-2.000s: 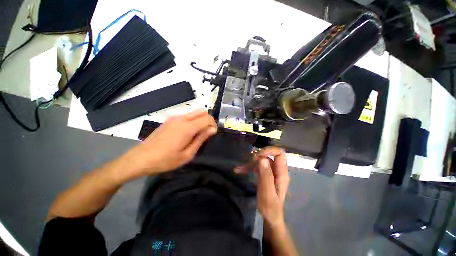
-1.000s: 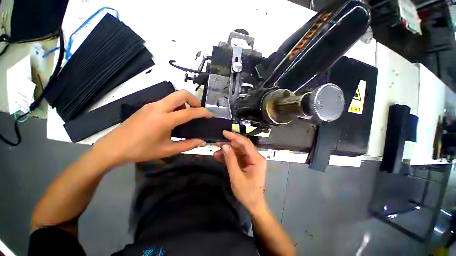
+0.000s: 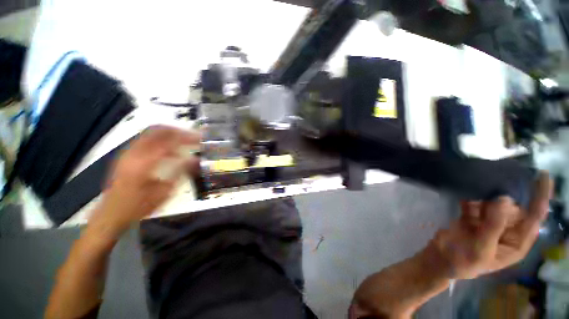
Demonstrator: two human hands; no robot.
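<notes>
My right hand [image 3: 499, 233] grips the far right end of a long black strip [image 3: 430, 169], blurred by motion. The strip stretches left over the black cover box [image 3: 374, 131] towards the skiving machine. My left hand [image 3: 150, 171] is blurred beside the left of the machine [image 3: 218, 131], with its fingers bent; whether it holds anything cannot be told. A yellow strip [image 3: 274, 161] shows along the machine's front edge. A fanned stack of black strips [image 3: 68, 124] lies at the left, with a single strip [image 3: 87, 187] in front of it.
The belt guard [image 3: 315, 37] slants up behind the machine. The cover box bears a yellow-white warning label [image 3: 385, 99]. Dark pieces [image 3: 454, 124] lie on the white table [image 3: 156, 37] farther right. Grey floor [image 3: 349, 230] shows in front of the table.
My right hand has moved far right from the machine front, with the strip now stretched out from it. My left hand has come away from the strip. The view has shifted and blurred.
</notes>
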